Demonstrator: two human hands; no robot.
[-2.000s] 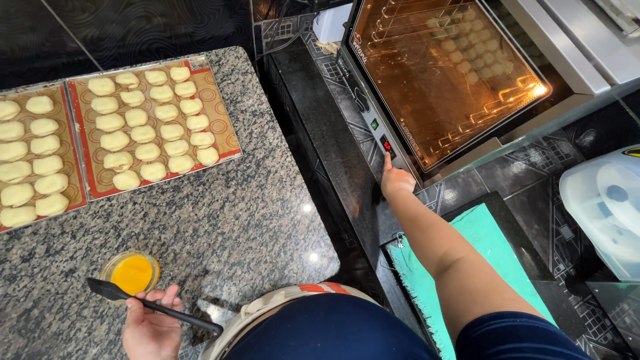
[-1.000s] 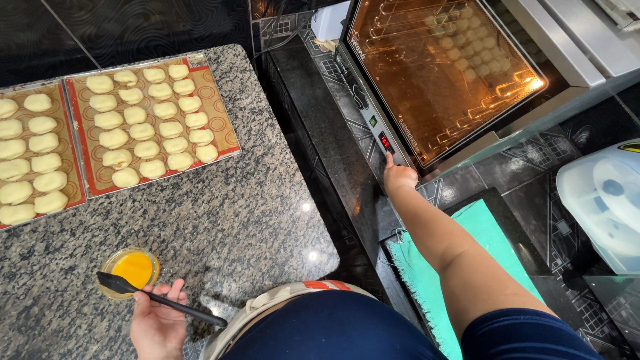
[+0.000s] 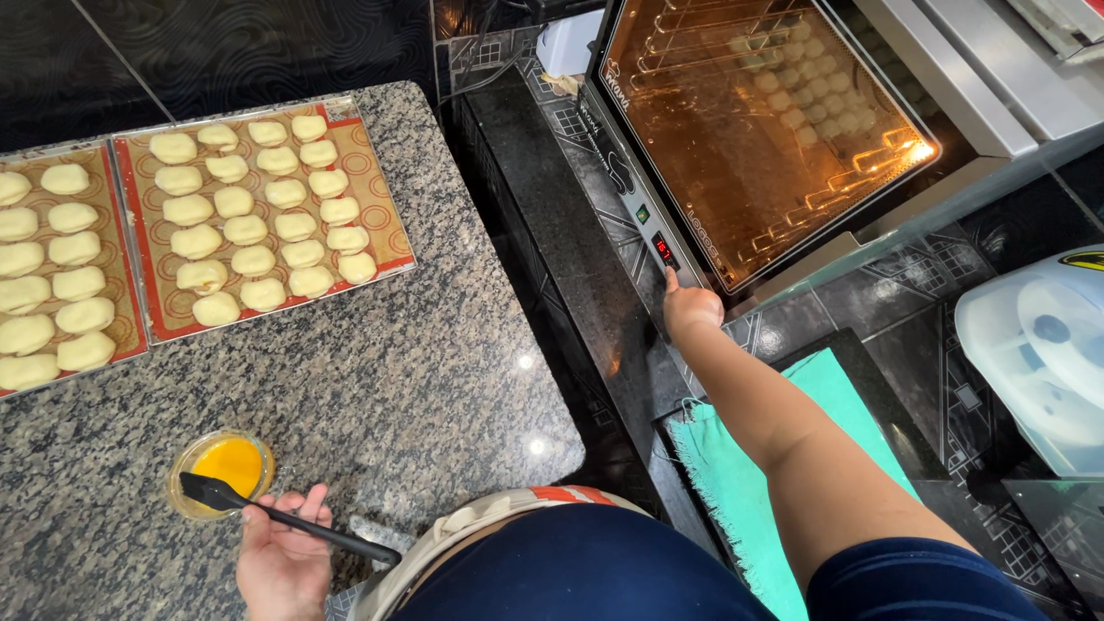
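My left hand (image 3: 287, 552) holds a black pastry brush (image 3: 297, 523) by its handle, the bristles over a small clear bowl of yellow-orange liquid (image 3: 231, 466) on the granite counter. My right hand (image 3: 690, 306) reaches out with a finger on the control panel (image 3: 660, 246) of a lit oven (image 3: 776, 129), just below its red digital display. Whether the finger presses a button, I cannot tell. Two trays with patterned baking mats, one (image 3: 388, 216) nearer the middle and one (image 3: 129, 323) cut off at the left edge, carry rows of pale dough pieces (image 3: 233, 203).
The granite counter (image 3: 431, 379) ends at a rounded corner, with a dark gap between it and the oven side. A turquoise cloth (image 3: 742, 500) lies below my right forearm. A translucent plastic container (image 3: 1044, 345) stands at the right. Dark tiled wall (image 3: 259, 43) rises behind the trays.
The brush head has moved from beside the bowl to over it, still in my left hand. My right hand remains at the oven panel.
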